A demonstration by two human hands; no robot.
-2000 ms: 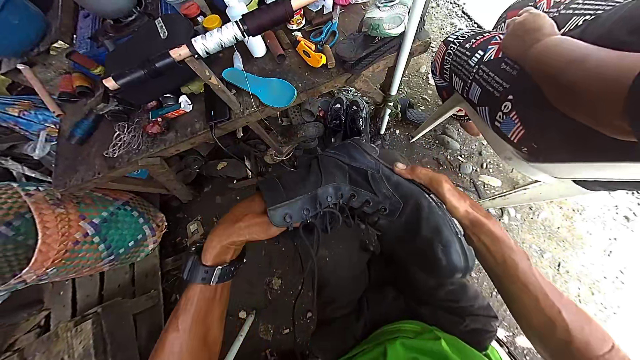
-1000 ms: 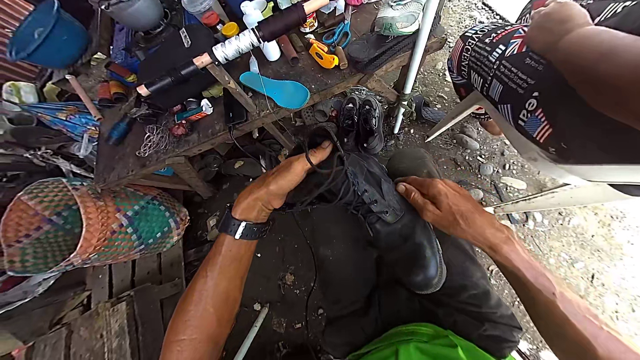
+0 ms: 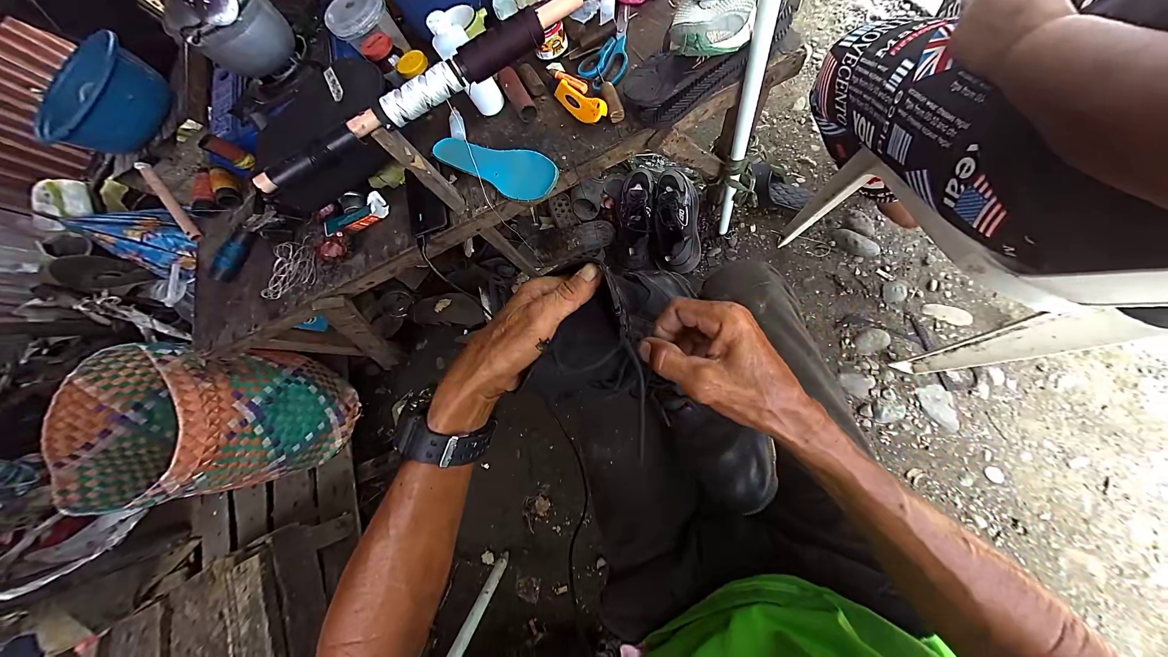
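A black leather lace-up boot rests over my lap, its toe pointing down toward me. My left hand, with a black watch on the wrist, grips the boot's open upper edge, thumb on top. The fingers of my right hand are pinched together at the lacing, on a black shoelace as far as can be seen. Loose lace hangs down the boot's front. The inside of the boot is dark and hard to make out.
Ahead stands a wooden bench with a blue insole, scissors, a yellow cutter and thread spools. Black shoes lie beneath. A woven basket is left; a seated person is right.
The boot has turned from lying crosswise to toe toward me. My left hand has shifted from its underside to the upper opening. My right hand has moved from the boot's side to the laces.
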